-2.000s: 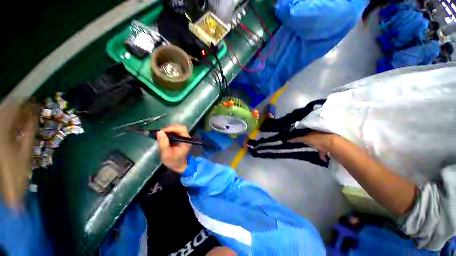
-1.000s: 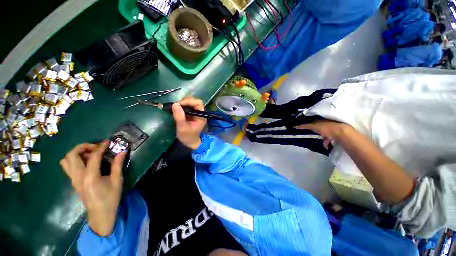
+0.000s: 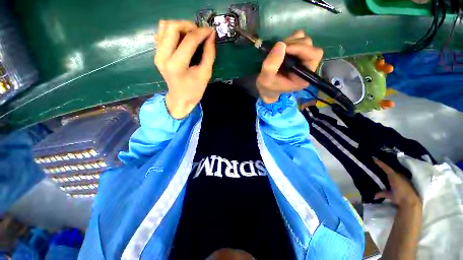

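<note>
The small dark device assembly with a shiny white inside (image 3: 225, 26) sits in the flat metal fixture (image 3: 247, 18) at the bench's top middle. My right hand (image 3: 289, 63) grips the black soldering iron (image 3: 317, 84) like a pencil, its tip at the assembly's right side. My left hand (image 3: 185, 63) has its fingertips pinched at the assembly's left edge. A thin pale solder wire (image 3: 101, 74) runs across the bench to my left hand; its end between the fingers is too small to see.
Tweezers (image 3: 323, 5) and a green tray (image 3: 401, 7) lie at the top right. A green cartoon fan (image 3: 373, 84) is at the bench edge. A clear tray (image 3: 12, 61) is at the far left, with stacked trays (image 3: 76, 152) below. Another person's arm (image 3: 406, 218) is at lower right.
The view has swung left and down. The assembly now sits in the fixture, with my left fingers beside it. The iron's tip has moved from near the tweezers to the assembly.
</note>
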